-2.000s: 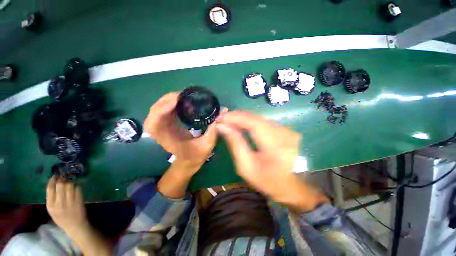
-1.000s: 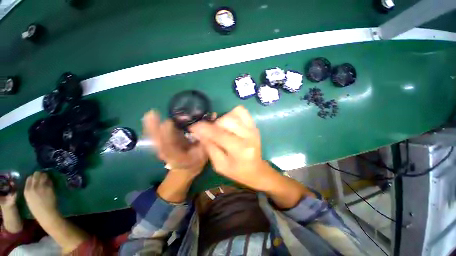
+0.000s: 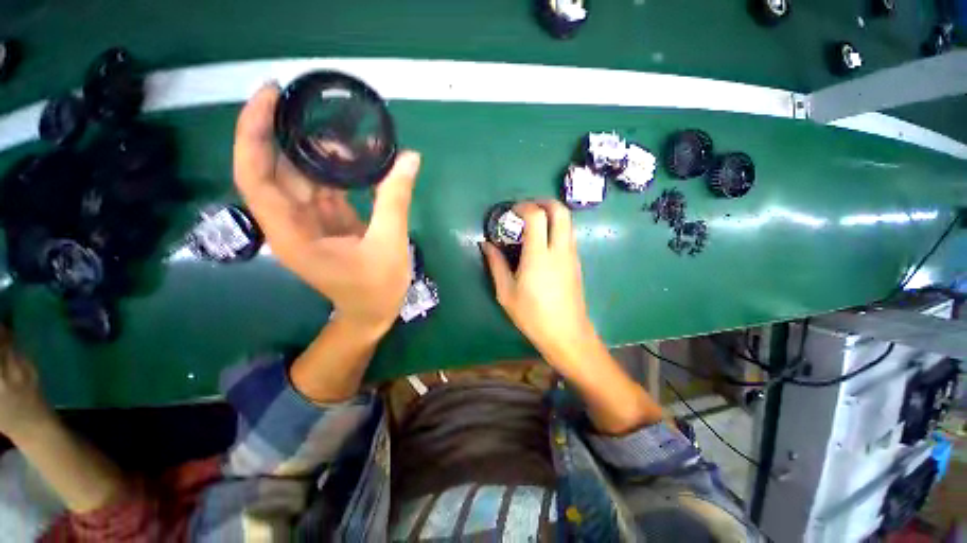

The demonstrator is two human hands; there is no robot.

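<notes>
My left hand point(image 3: 329, 239) holds a round black housing point(image 3: 336, 128) by its rim, raised above the worktop, its round face towards me. My right hand point(image 3: 541, 265) grips a small round module with a white face point(image 3: 509, 225) on the worktop. Three white-faced modules point(image 3: 584, 186) lie in a cluster beyond my right hand. Two black ribbed rounds point(image 3: 731, 175) and a loose pile of small black bits point(image 3: 688, 235) lie further right. Another white-faced piece point(image 3: 420, 298) is partly hidden behind my left wrist.
A heap of black housings point(image 3: 74, 265) lies at the left, with a white-faced unit point(image 3: 225, 232) beside it. A white divider strip point(image 3: 456, 81) crosses beyond, with black units past it. Another person's arm point(image 3: 53, 445) is at lower left. A grey frame stands lower right.
My hands have moved apart. The left has raised the housing up and left. The right has moved right and taken hold of a module, now separate from the cluster.
</notes>
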